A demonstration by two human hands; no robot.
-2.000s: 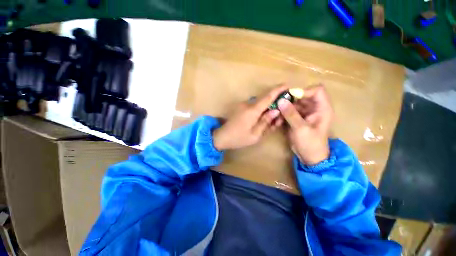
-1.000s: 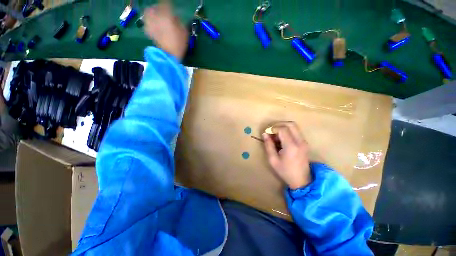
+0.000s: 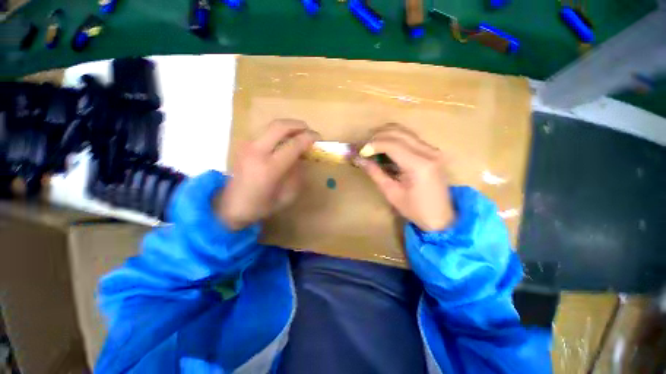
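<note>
A small part [image 3: 332, 150] with a bright white and yellow surface lies level between my hands above the cardboard mat [image 3: 380, 88]; its outline is blurred. My left hand [image 3: 266, 175] is shut on its left end. My right hand [image 3: 415, 175] is at its right end, where a small purplish-dark spot shows. A pale yellow wrap [image 3: 366, 150] shows at my right fingertips. A dark, blurred thing [image 3: 388, 165], probably a slim tool, sits between my right thumb and fingers. The fingers partly hide both things.
The green belt [image 3: 285, 36] along the far side carries blue battery cells [image 3: 365, 14], some with wires and brown pads. Black housings [image 3: 135, 131] stand on a white sheet [image 3: 197, 109] at left. A carton [image 3: 109, 263] is at lower left, a dark green mat [image 3: 591, 197] at right.
My left hand has come back from the belt to the mat and now holds the small part. My right hand has met it there. The head view has shifted.
</note>
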